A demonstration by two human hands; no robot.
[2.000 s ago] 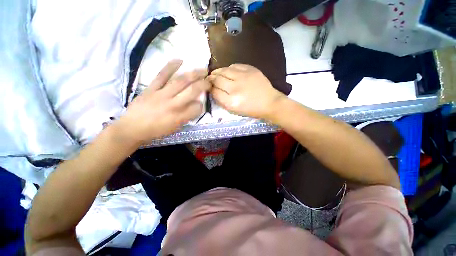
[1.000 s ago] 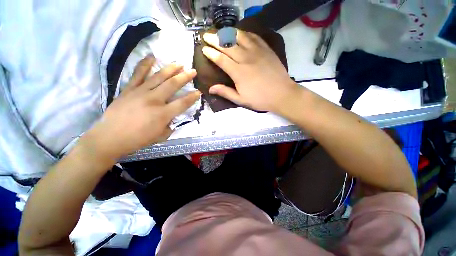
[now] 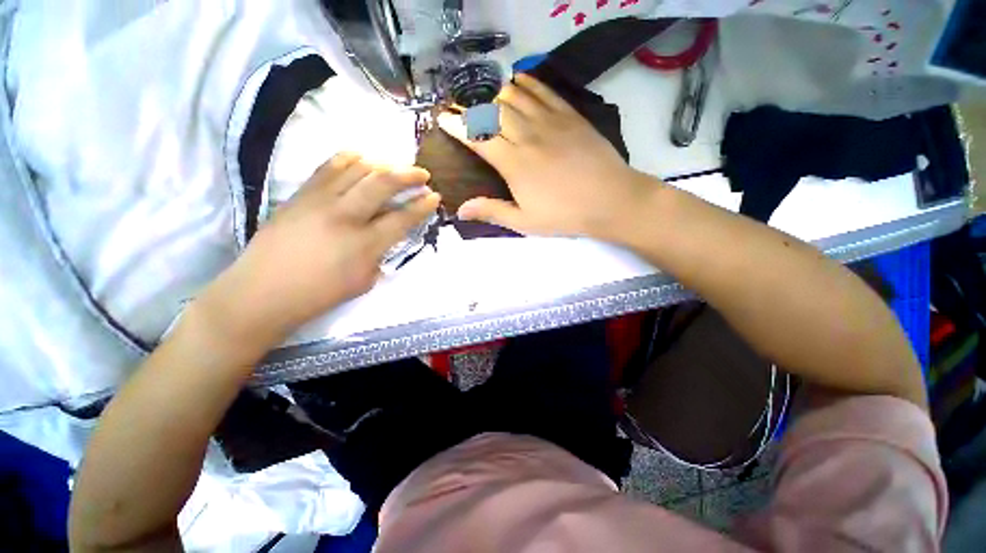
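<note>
The white padded garment (image 3: 130, 140) fills the left of the table, with a black strip (image 3: 265, 130) curving along its edge. My left hand (image 3: 330, 243) lies flat on the white fabric with fingers spread, its fingertips near the seam edge. The dark brown panel (image 3: 454, 162) lies right of the seam, partly under my right hand (image 3: 557, 162). My right hand presses flat on it, fingertips close to the needle area and thumb out to the left. The presser foot (image 3: 423, 106) stands over the seam line, lit brightly. The grey-capped knob (image 3: 482, 121) hides part of my right fingers.
Red-handled snips (image 3: 688, 108), a long dark strip (image 3: 611, 49) and a crumpled black cloth (image 3: 811, 151) lie on the right. A ruled strip (image 3: 476, 324) runs along the front edge. Below are a brown panel (image 3: 703, 389) at right and white garments (image 3: 270, 497) at left.
My hands have moved apart from the seam they pinched together. My right hand went forward and now lies flat on the brown panel. The seam now lies at the presser foot; the view has also shifted.
</note>
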